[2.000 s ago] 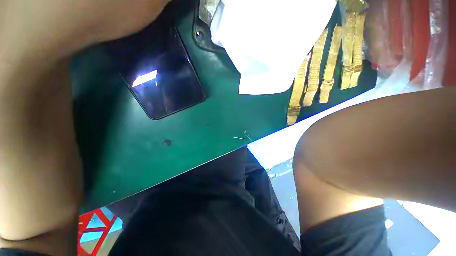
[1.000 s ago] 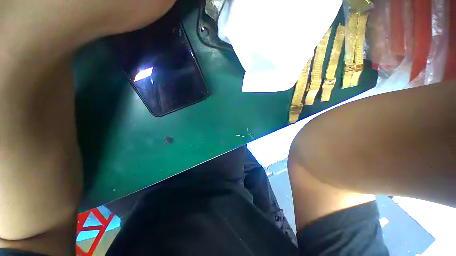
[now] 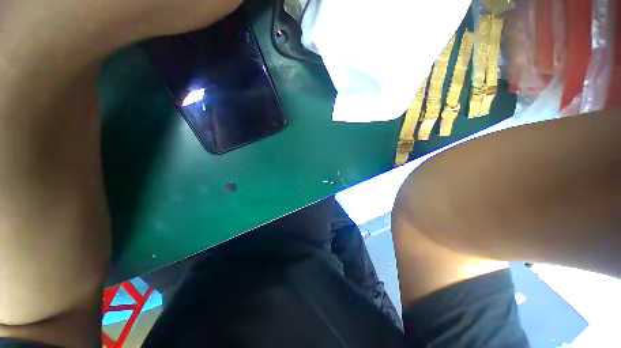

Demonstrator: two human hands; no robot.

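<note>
Both my hands are out of the picture; only my bare forearms and elbows show, one along the left side and top left, one at the right. Several gold watch bands lie in a slanted row on the green bench top, at its right part near the front edge. A white cloth lies beside them and overlaps the upper end of some. A black smartphone lies flat left of the cloth, its upper left part hidden by my left arm. What my hands hold cannot be seen.
Red pads in clear plastic lie at the upper right. A dark object is partly under the cloth. Small pale bits lie near the bench edge. A red frame stands below at the lower left. My dark clothing fills the bottom middle.
The bench items have shifted slightly right and up in the picture. My right elbow sits slightly further left. Nothing on the bench has visibly been moved.
</note>
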